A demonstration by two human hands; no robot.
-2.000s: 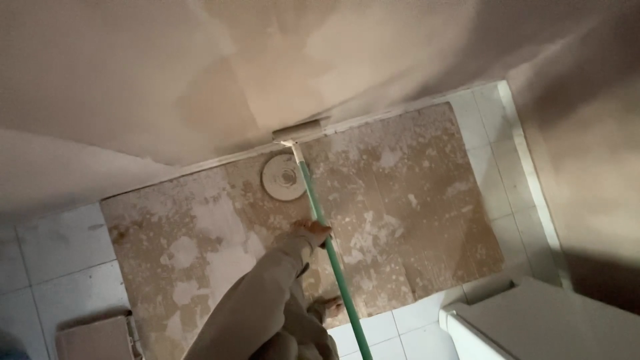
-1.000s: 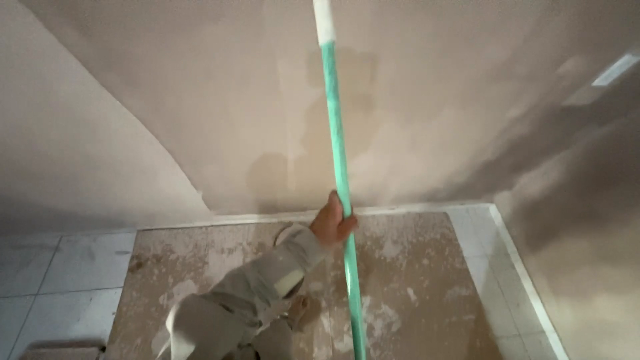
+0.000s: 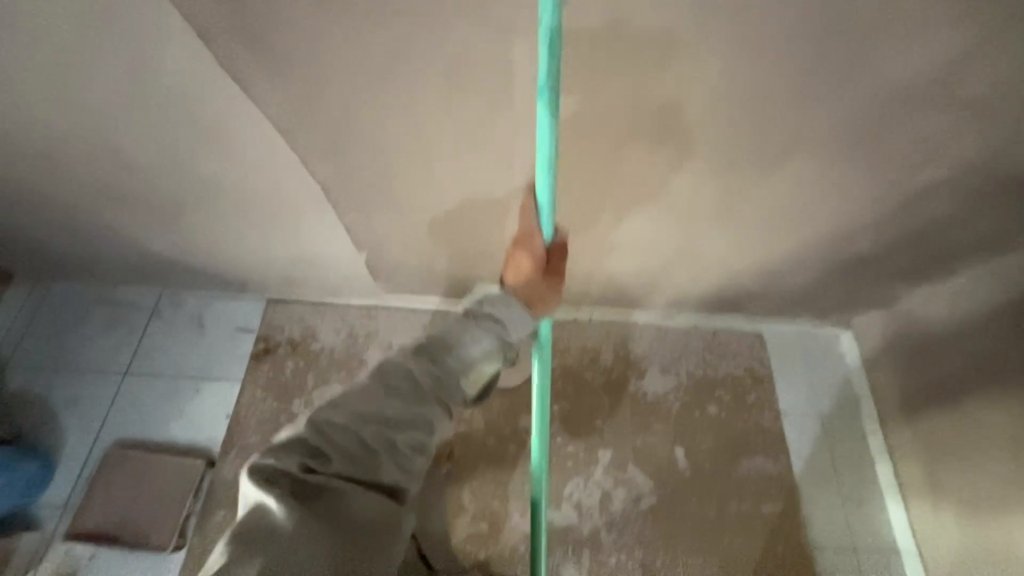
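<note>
My left hand (image 3: 536,268) grips a green pole (image 3: 547,120) at mid-frame, its arm in a light khaki sleeve reaching in from the lower left. The pole runs nearly upright through the view, in front of a plastered wall (image 3: 448,104). Its upper end lies beyond the top edge, so its head is hidden. Below the hand the pole passes over a brown, white-smeared floor covering (image 3: 664,464). My right hand does not show.
Pale floor tiles (image 3: 188,328) flank the covering. A flat brownish square thing (image 3: 140,496) lies at lower left, beside a blurred blue object (image 3: 24,480). Another wall (image 3: 960,400) meets the plastered one at the right corner, with a pale strip (image 3: 884,456) along its foot.
Two seconds ago a roller on the pole's end was at the wall's foot; the pole has since risen and its end has left the view. My left hand has moved up with it.
</note>
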